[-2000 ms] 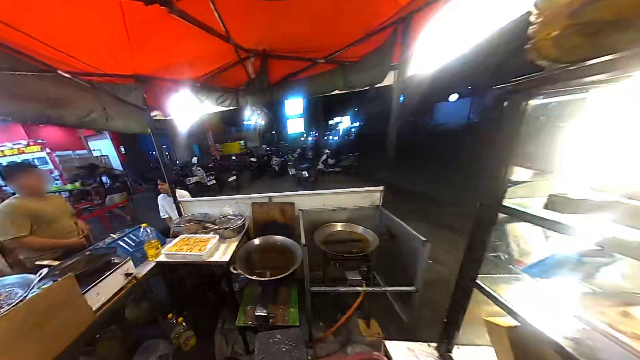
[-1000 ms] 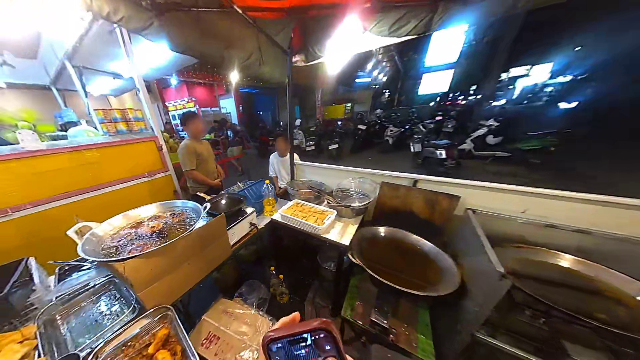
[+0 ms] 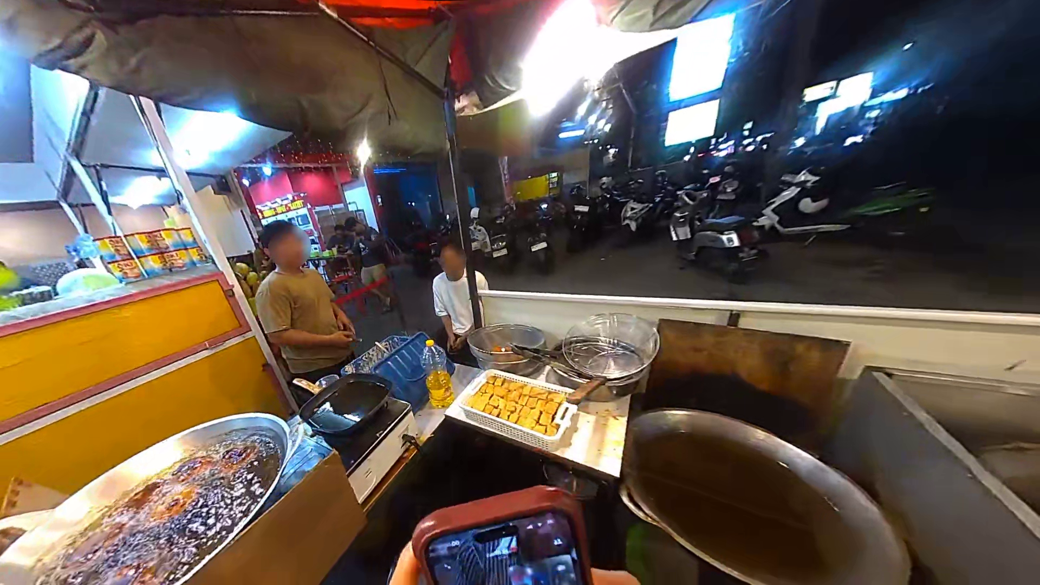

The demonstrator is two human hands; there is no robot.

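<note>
A smartphone in a reddish-brown case is held upright at the bottom centre, its lit screen facing me. Fingers, seemingly of my left hand, grip its left edge. More skin shows at its lower right; whether that is my right hand cannot be told. Beyond the phone, a white plastic basket of golden fried pieces sits on a small table beside an oil bottle. To the right stands a large wok of dark oil; at lower left, food bubbles in a wide pan.
A black square pan rests on a portable stove, with a blue crate behind. Wire strainers lie near the low wall. A cardboard panel shields the bubbling pan. Two people stand outside by a pole.
The view has swung left and closer to the basket. The phone, unseen two seconds ago and low in view one second ago, now shows more fully.
</note>
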